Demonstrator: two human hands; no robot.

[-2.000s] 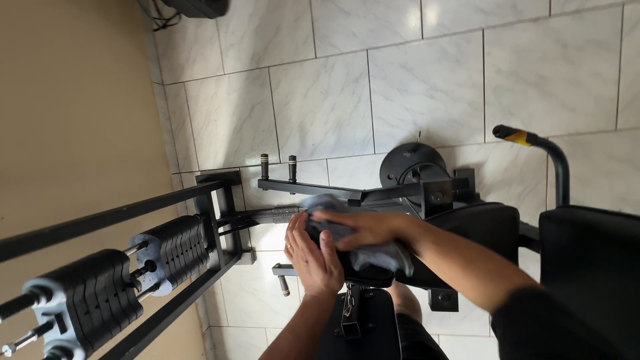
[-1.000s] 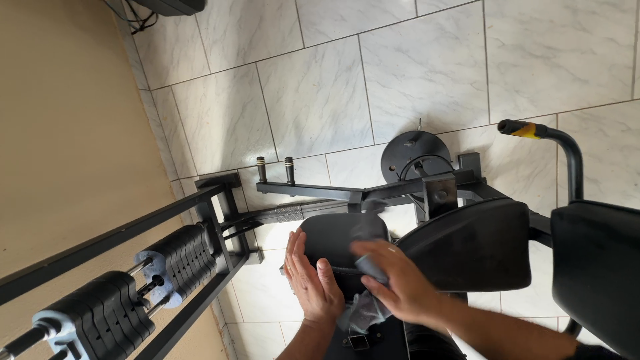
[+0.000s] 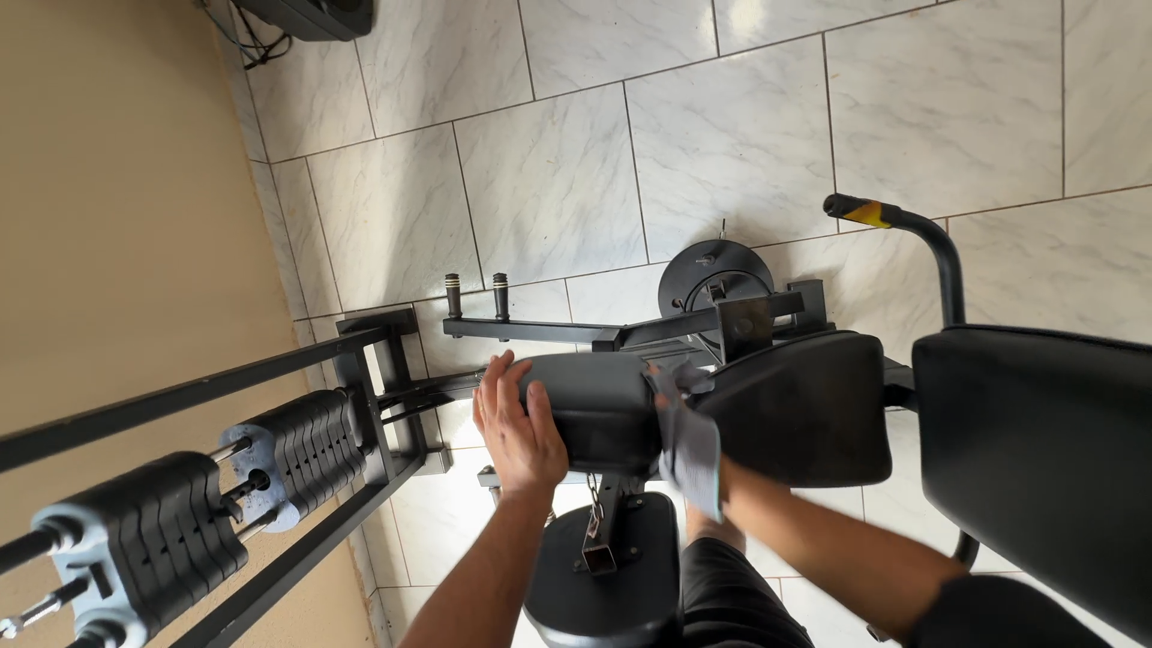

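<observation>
A black padded cushion (image 3: 589, 387) of a weight machine lies between my hands. My left hand (image 3: 517, 423) rests against its left end, fingers spread, holding nothing else. At the cushion's right end is my right hand (image 3: 670, 405), largely hidden behind a grey cloth (image 3: 691, 450) that it presses to the pad. The cloth hangs down over my wrist. Just right of it sits the black seat pad (image 3: 801, 409). Below the cushion are a short chain (image 3: 594, 504) and another black pad (image 3: 603, 567).
Weight stacks (image 3: 144, 540) on a black steel frame (image 3: 270, 558) stand at the left by the wall. A footplate bar with pegs (image 3: 540, 331), a round black base (image 3: 715, 279), a curved handle (image 3: 940, 256) and a large backrest pad (image 3: 1035, 450) surround the work. Marble-look tiles cover the floor.
My right hand has moved with the cloth from over the cushion to its right end. My left hand stays at the cushion's left end.
</observation>
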